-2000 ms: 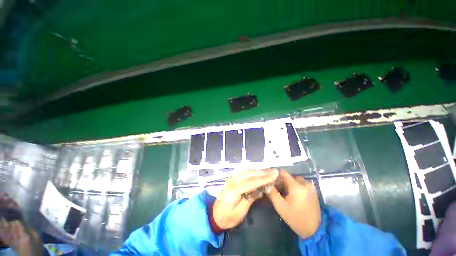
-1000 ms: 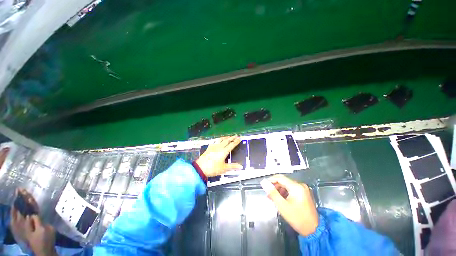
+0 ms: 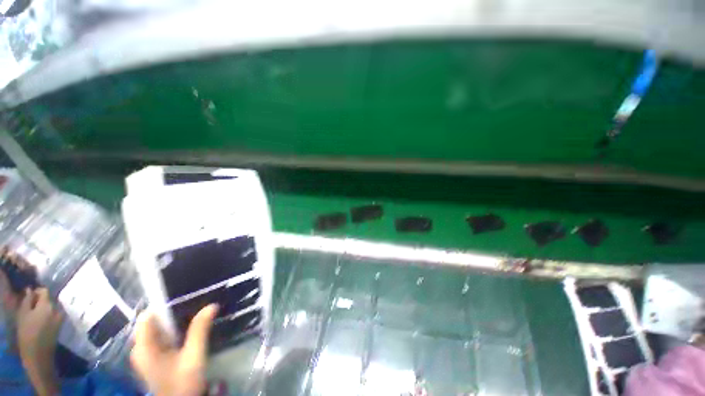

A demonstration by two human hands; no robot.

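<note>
A white sticker sheet point(image 3: 143, 232) with large black rectangles stands raised at the left of the head view, over the bench's left part. It looks slightly curved and blurred. My left hand point(image 3: 174, 360) grips its lower edge, with the thumb over the black area and the other fingers partly hidden or cut off by the frame. A dark red spot shows beside the wrist at the bottom edge. My right hand is not in view. A shiny clear blister tray point(image 3: 402, 325) lies on the dark green bench in front of me.
Behind the worn white rail point(image 3: 386, 250), several film-covered boards point(image 3: 485, 223) lie on the green belt. At the left, another person's hand point(image 3: 37, 325) is near a white sheet point(image 3: 94, 302). At the right, a pink sleeve point(image 3: 669, 375) is beside another sticker sheet point(image 3: 611, 325).
The sticker sheet has been lifted off the tray and moved left in my left hand. My right hand has left the picture. The view has tilted, so the belt sits lower.
</note>
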